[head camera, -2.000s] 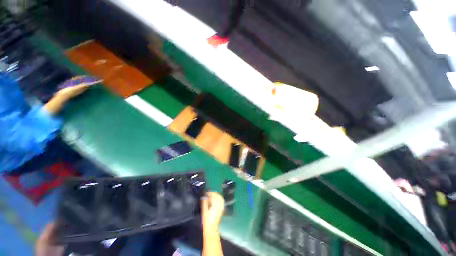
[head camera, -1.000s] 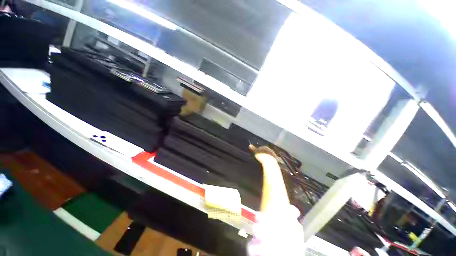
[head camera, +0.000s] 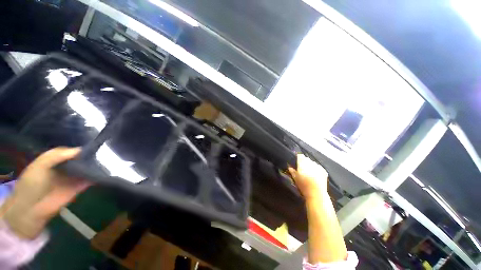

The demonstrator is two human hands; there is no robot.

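A wide black tray (head camera: pixel 140 129) with glossy dark slabs in its pockets is tilted in front of me, over the shelf edge. My left hand (head camera: pixel 45 184) grips its lower left edge, thumb on top. My right hand (head camera: pixel 311 176) reaches to the shelf, closed around the right end of another dark tray (head camera: pixel 242 124), which looks raised and slanted. Its contents cannot be seen. Below it, a black tray stack (head camera: pixel 269 190) is partly hidden by the tray at my left hand.
A white-edged shelf with a red strip (head camera: pixel 268 235) runs beneath the stack. A white upright post (head camera: pixel 364 205) stands to the right. Below left is a tan wooden board (head camera: pixel 158 252) with dark phones on it. A bright white panel (head camera: pixel 348 95) is behind.
My left hand has come into view with the loaded tray, which now covers the left of the shelf. My right hand has moved slightly right, and a dark tray there now appears raised.
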